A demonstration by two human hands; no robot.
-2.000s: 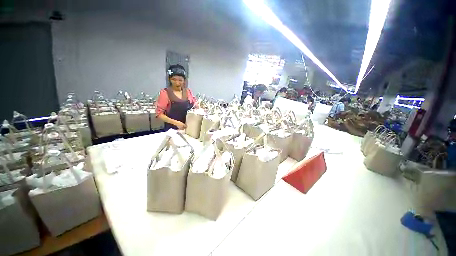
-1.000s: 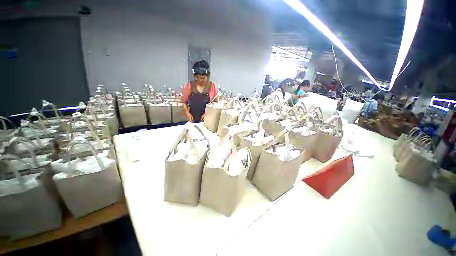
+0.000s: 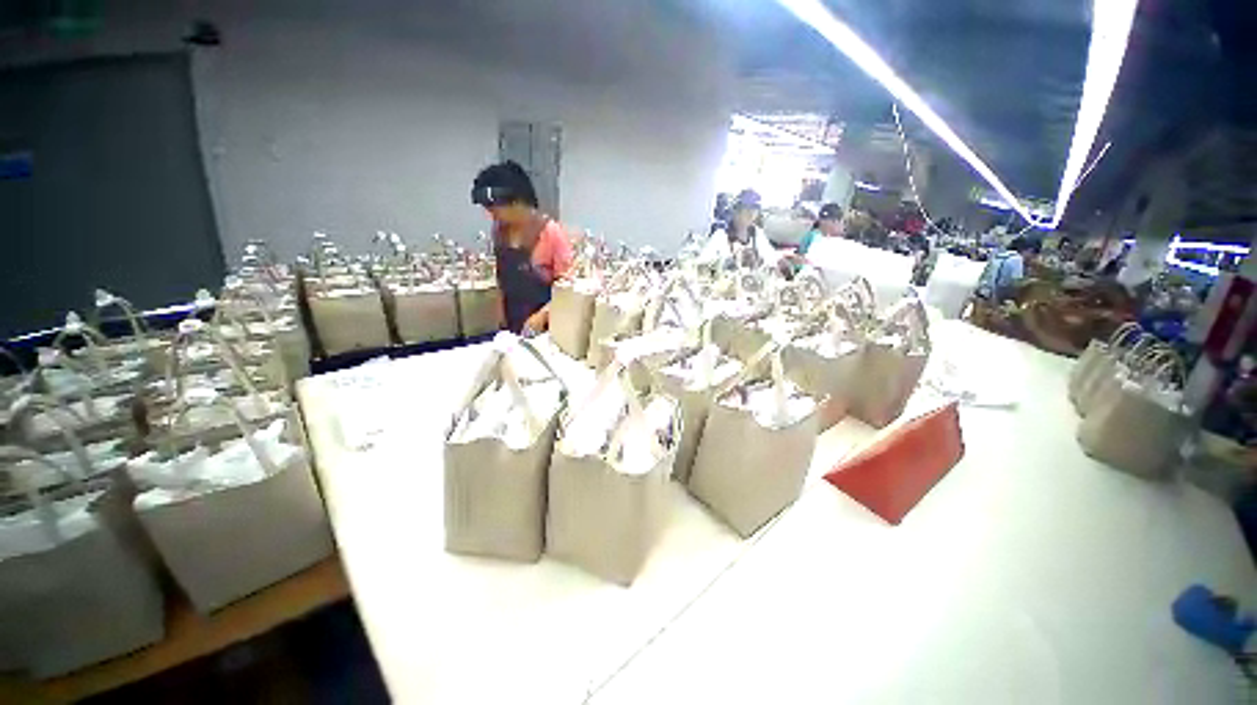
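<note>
Neither of my hands is in the picture. Nearest in front of me, a taupe tote handbag (image 3: 496, 499) stands upright on the white table (image 3: 882, 620), with white tissue in its opening and its handles up. A second tote handbag (image 3: 604, 517) stands beside it on the right. A third tote handbag (image 3: 751, 461) stands a little farther right, turned at an angle. More such bags stand behind them in a group. A red folded table marker (image 3: 903, 464) lies to the right of the group.
Stuffed bags (image 3: 232, 530) stand in rows on low wooden boards at the left. A person (image 3: 527, 262) stands behind the table. More bags (image 3: 1133, 424) stand at the right edge. A blue object (image 3: 1213, 617) lies at the lower right. Flat whitish plastic (image 3: 361, 413) lies at the table's left.
The view first swung left, then shifted slightly back. The person behind the table has turned and moved a little to the left. The near bags and the red marker stand as before.
</note>
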